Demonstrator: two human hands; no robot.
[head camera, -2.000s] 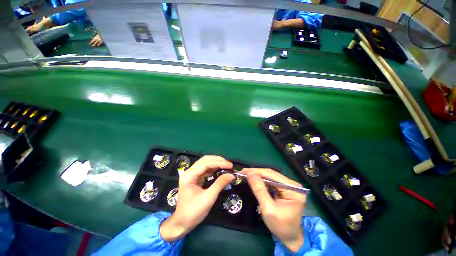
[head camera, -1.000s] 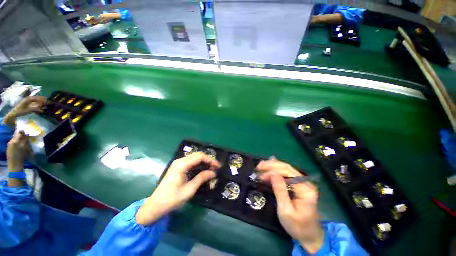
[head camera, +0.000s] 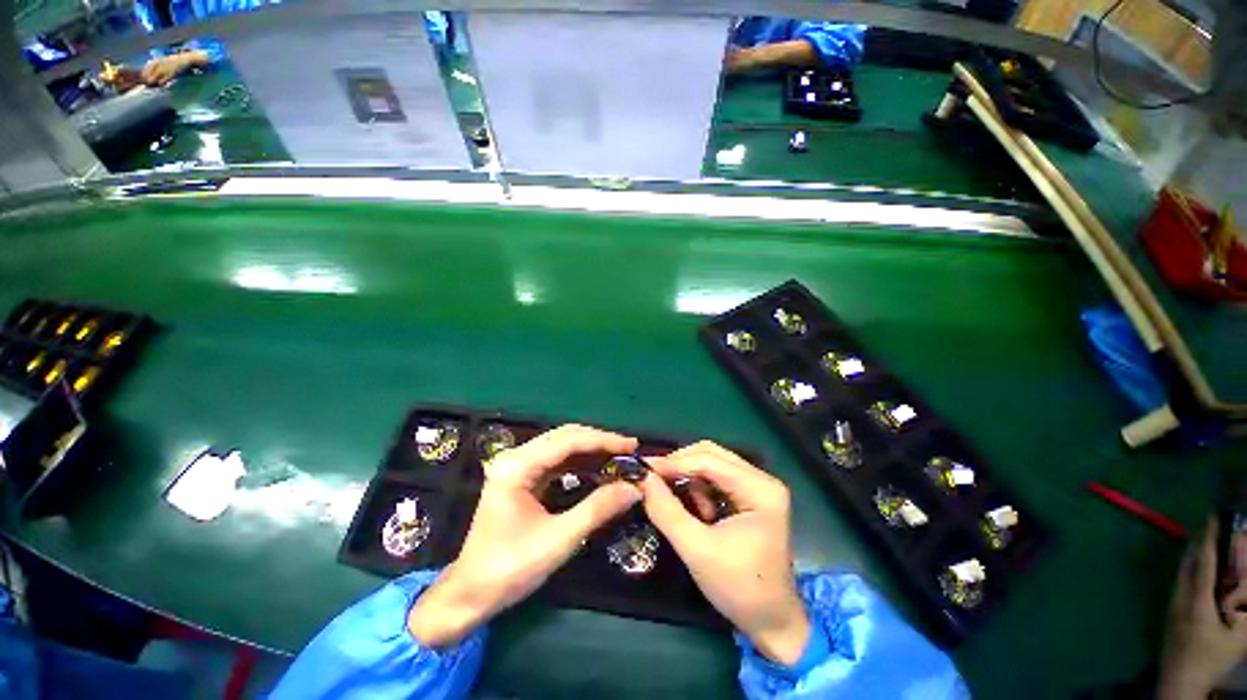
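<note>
My left hand (head camera: 527, 527) and my right hand (head camera: 725, 533) meet over the middle of a black parts tray (head camera: 369, 540). A small round unit (head camera: 625, 469) is pinched between the fingertips of both hands. No tweezers show clearly past my right hand. Other round units lie in the tray pockets, one at the lower left (head camera: 405, 529) and one below the fingers (head camera: 633, 550). The hands hide several pockets. Blue sleeves cover both forearms.
A second black tray (head camera: 875, 458) with round units lies to the right. A red pen (head camera: 1138, 509), wooden rods (head camera: 1080, 226) and a red bin (head camera: 1197, 246) are further right, with a person's hand (head camera: 1203, 615). White scrap (head camera: 205, 484), an open black box (head camera: 48, 445) and a tray (head camera: 116, 342) lie left.
My hands have come together on a round unit after being apart a second ago. The slim tool seen earlier past my right hand no longer shows. The camera view has shifted.
</note>
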